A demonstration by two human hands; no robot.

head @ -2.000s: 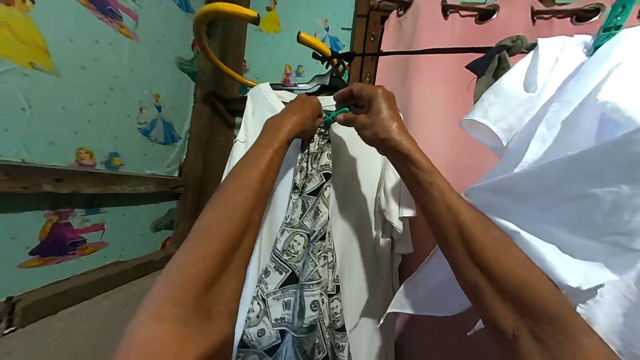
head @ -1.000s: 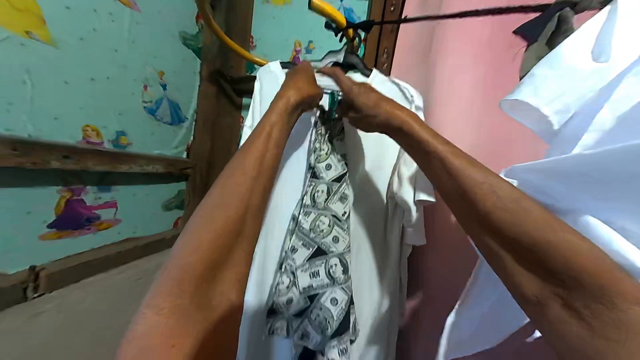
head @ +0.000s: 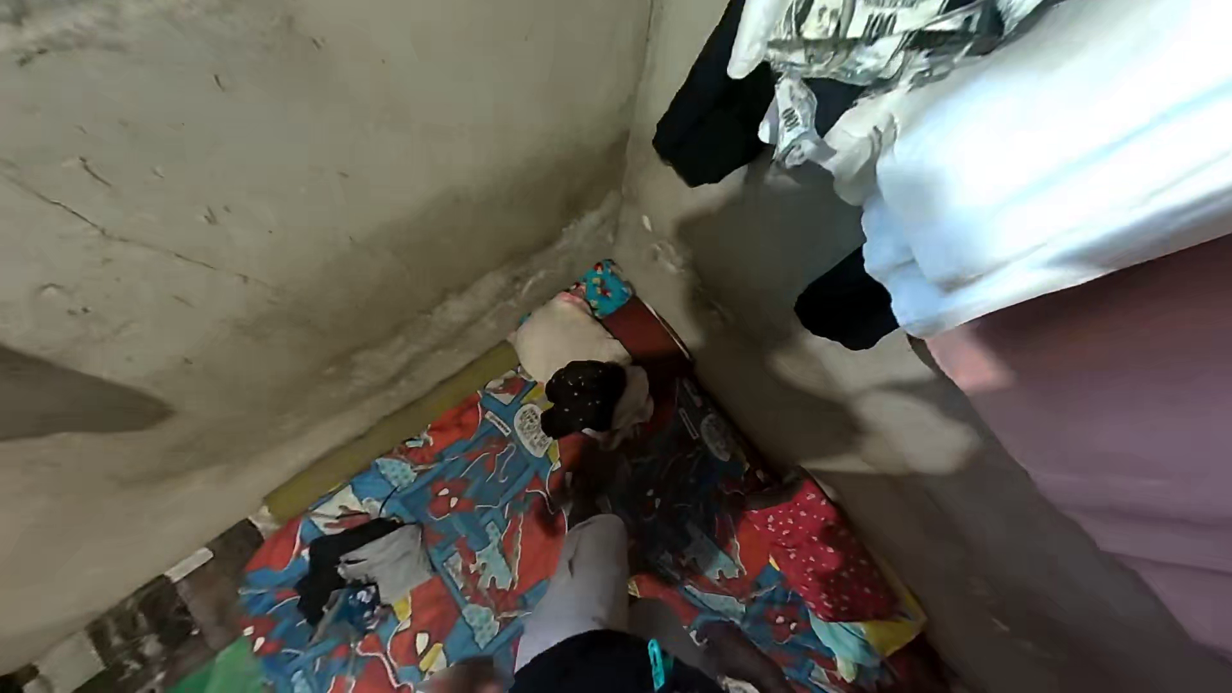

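What looks like my left hand [head: 467,675] is a blurred brown patch at the bottom edge; its fingers and anything in it cannot be made out. Right of it, black cloth [head: 587,664] at my body has a teal clothes peg [head: 657,664] on it. A dark, shadowed shape [head: 739,656] farther right may be my right hand or a foot; which one is unclear. Above the black cloth, a leg in grey trousers [head: 585,568] extends over the patterned bedding. White garments [head: 1039,164] and the banknote-print fabric [head: 866,43] hang at upper right, apart from the left hand.
A mattress with a red and blue patterned sheet [head: 462,481] lies in the wall corner. On it are a pale pillow [head: 566,337], black dotted cloth [head: 582,395], black and grey clothing [head: 385,563] and red dotted fabric [head: 818,549]. A pink curtain [head: 1107,414] hangs at right.
My hands have left the hanging white shirt and banknote-print fabric where they were working. The view has swung sharply down to the mattress.
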